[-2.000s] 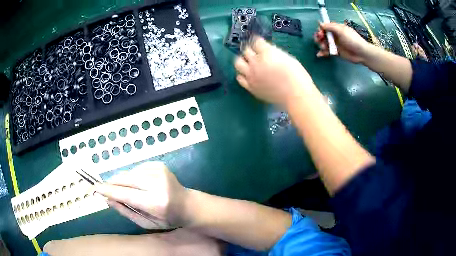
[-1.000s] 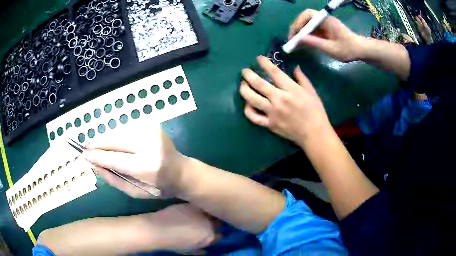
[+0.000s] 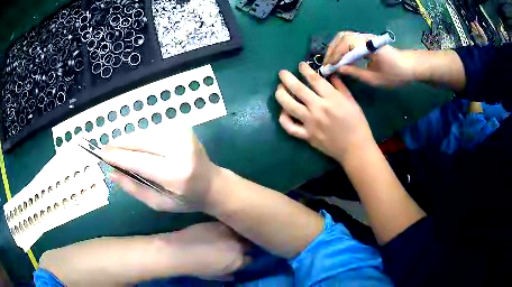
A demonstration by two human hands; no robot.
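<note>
My right hand point(image 3: 160, 171), in a blue sleeve, is closed around thin silver tweezers point(image 3: 120, 168). Their points face up-left over the meeting edges of two cream strips; whether they touch cannot be told. The upper strip point(image 3: 177, 100) has two rows of large round holes. The lower strip point(image 3: 53, 191) has smaller-looking holes. My left hand point(image 3: 222, 258) is low near the bottom, below my right forearm; its fingers are unclear. A black parts tray point(image 3: 196, 59) holds heaped rings and small silvery-white pieces.
At right, a person in dark sleeves holds a white pen point(image 3: 356, 55) over a mostly hidden black plate point(image 3: 319, 58), one hand spread beside it. More black plates point(image 3: 261, 7) lie at top. Yellow tape point(image 3: 32, 258) crosses the green bench's left end.
The view has shifted, so the tray and strips sit higher. My right hand keeps its tweezer hold. The other person's left hand has left the black plates, and the pen has come down beside it.
</note>
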